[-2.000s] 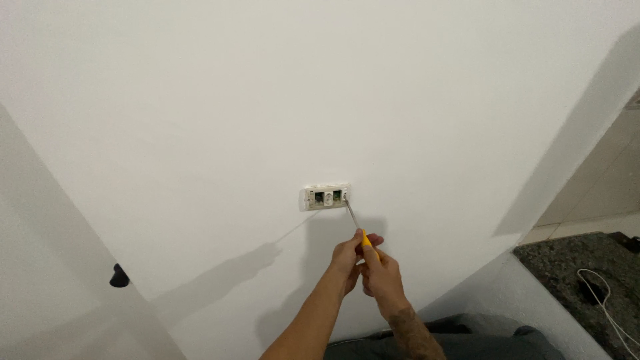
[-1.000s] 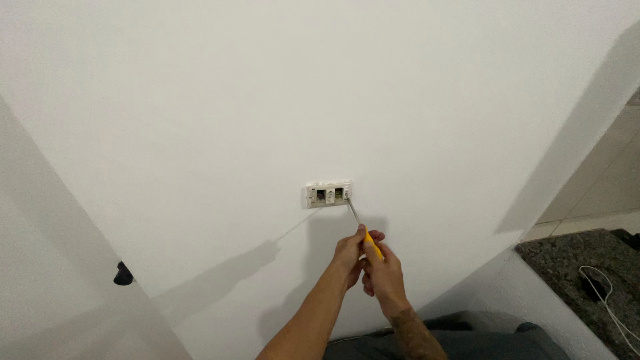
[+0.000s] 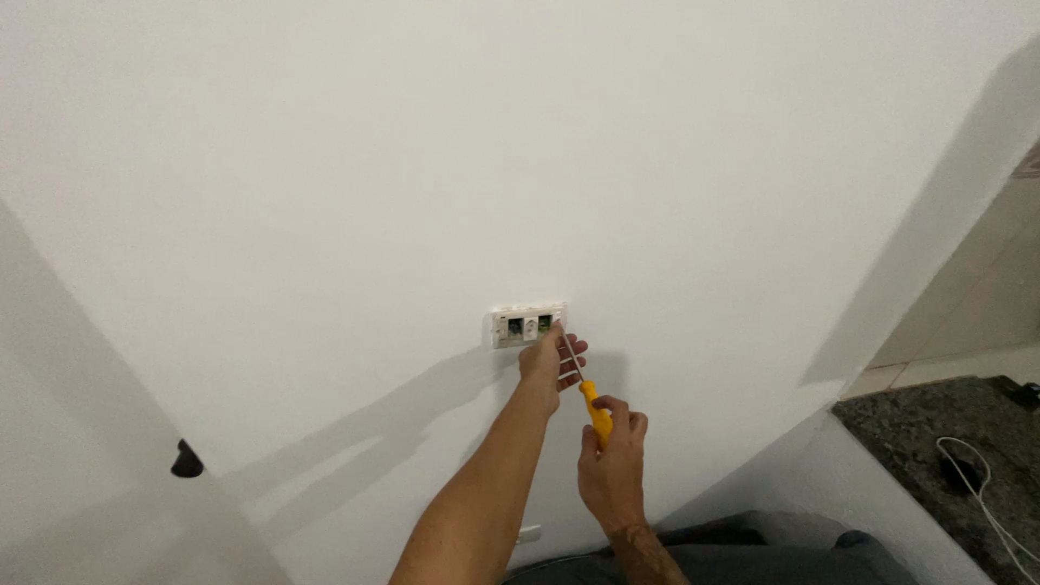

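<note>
A white wall outlet frame (image 3: 530, 327) without a cover plate sits in the wall, with a socket module between two openings that show wires inside. My left hand (image 3: 548, 361) reaches up to the frame's right end, its thumb or index finger at the right edge and the other fingers spread beside the shaft of the screwdriver. In my right hand (image 3: 616, 455) is the yellow handle of the screwdriver (image 3: 597, 413), below and right of the outlet. The screwdriver's shaft points up to the frame's right end; its tip is hidden by or close to my left fingers.
On the right lies a dark speckled stone countertop (image 3: 910, 431) with a white cable (image 3: 985, 496) and a black object. A black fitting (image 3: 187, 461) shows at lower left. Low on the wall is a small white fixture (image 3: 529, 534), partly behind my left forearm.
My left hand has moved from the screwdriver's upper part up to the outlet frame. My right hand has shifted down along the handle, and more of the yellow handle shows.
</note>
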